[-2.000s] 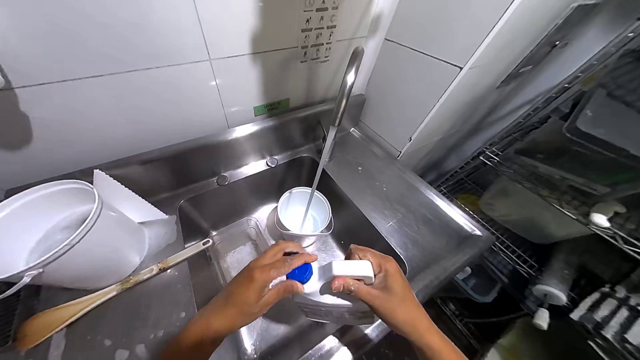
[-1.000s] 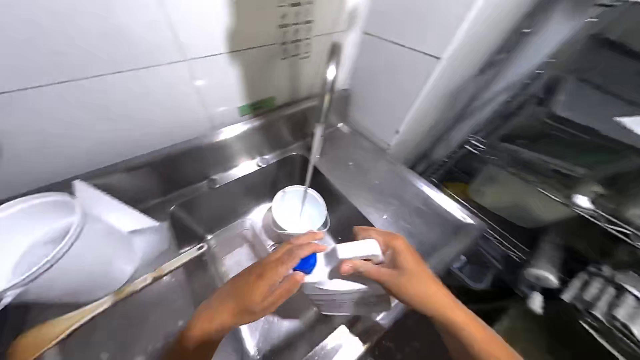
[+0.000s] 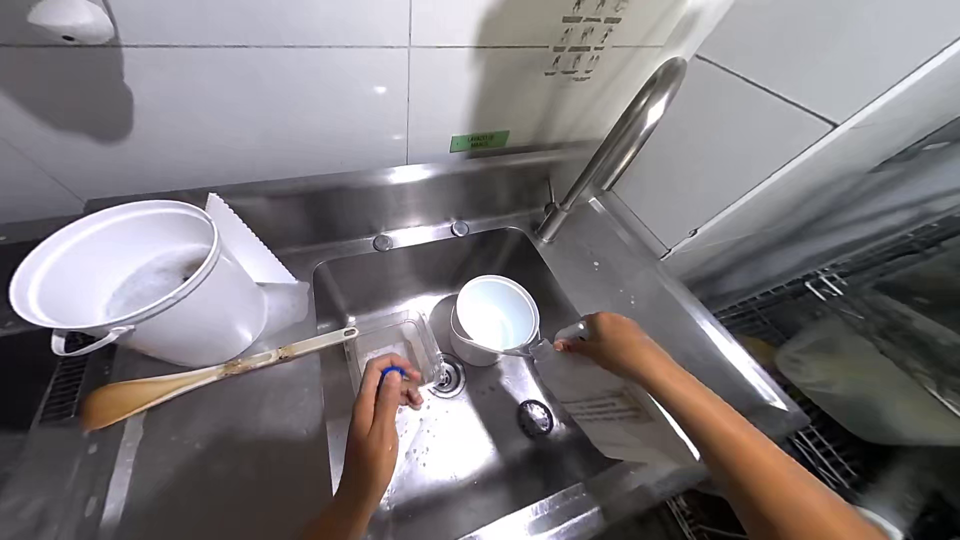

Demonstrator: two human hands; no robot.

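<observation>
My left hand [image 3: 382, 409] pinches a blue screw cap [image 3: 391, 372] above a clear plastic container [image 3: 401, 339] at the left of the steel sink basin. My right hand [image 3: 611, 345] grips the handle of a translucent plastic jug [image 3: 600, 405], which is tilted with its neck toward a small white bucket [image 3: 496, 315]. The small bucket stands in the basin with whitish liquid visible inside. Whether anything flows from the jug cannot be told. Right of the container lies the drain [image 3: 448, 376], and a round strainer [image 3: 535, 418] is nearer to me.
A large white bucket [image 3: 240, 315] leans at the left, beside a long wooden spatula [image 3: 172, 386] on the steel counter [image 3: 225, 457]. The curved faucet [image 3: 626, 135] rises behind the basin. Wire racks [image 3: 825, 450] with containers stand at the right.
The blue cap is off the jug and in my left hand, which has moved left. My right hand has tilted the jug beside the small bucket. The water stream from the faucet has stopped.
</observation>
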